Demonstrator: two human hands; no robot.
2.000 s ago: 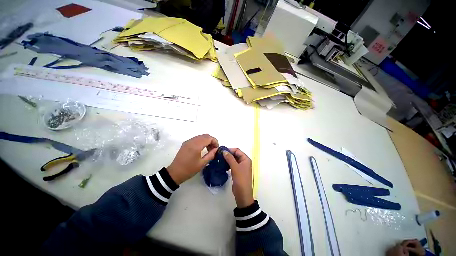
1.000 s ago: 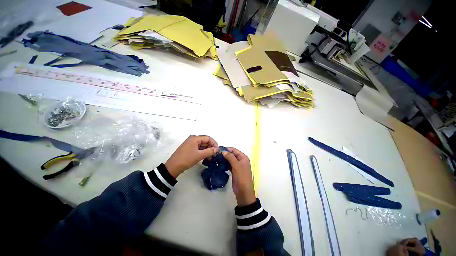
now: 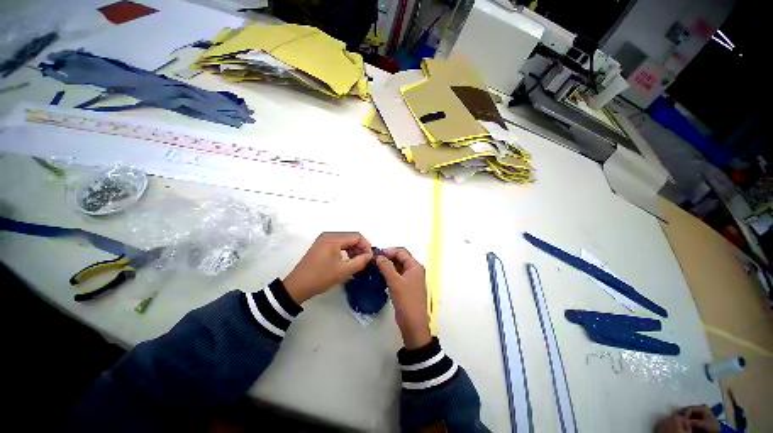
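Observation:
A small dark blue soft workpiece hangs from my fingertips above the white table, with a small white tag at its lower end. My left hand pinches its top edge from the left, thumb and index finger together. My right hand grips its top from the right, the fingertips close to my left ones. The fingers hide the top of the workpiece, and what lies between the fingertips is too small to tell.
Left are yellow-and-black pliers, a dish of metal bits and clear plastic bags. Yellow-edged panels lie ahead. Right are pale dark-edged strips and dark blue strips. Another person's hands show bottom right.
The workpiece spread into two lobes a second ago and now hangs as one narrower shape, with the white tag showing below. My hands have barely moved.

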